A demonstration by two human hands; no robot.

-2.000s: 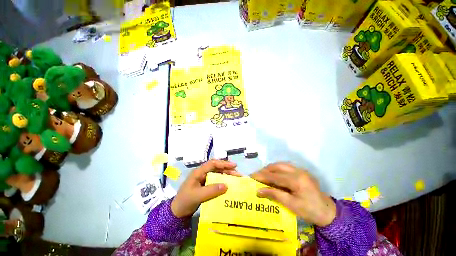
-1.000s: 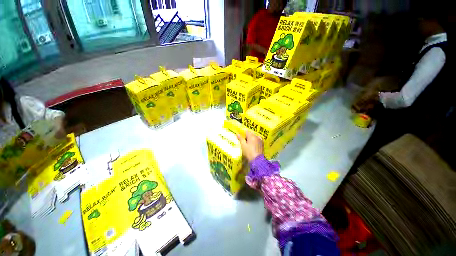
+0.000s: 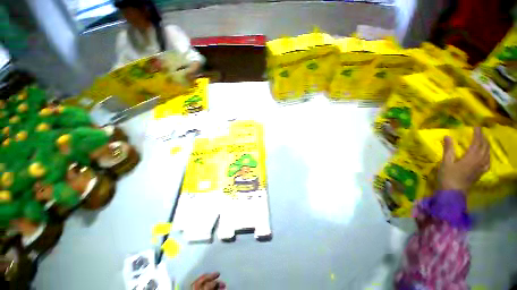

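My right hand (image 3: 466,164) is at the right with its fingers spread, resting on the top of a yellow gift box (image 3: 399,184) at the near end of the grouped boxes. It does not look closed around the box. My left hand (image 3: 208,281) shows only as fingers at the bottom edge, slightly apart, with nothing seen in them; the rest is cut off. A stack of flat box blanks (image 3: 227,164) lies in front of me, yellow print up, white flaps toward me.
Green plush plant toys (image 3: 68,164) crowd the left. More gift boxes (image 3: 303,68) stand at the back and right. White printed cards (image 3: 140,266) and yellow scraps (image 3: 170,247) lie near the table seam. A person (image 3: 153,39) sits across, behind another yellow blank (image 3: 184,105).
My right hand has brought the gift box against the grouped boxes and now rests with fingers spread. My left hand has come in at the bottom. The view has swung left and down.
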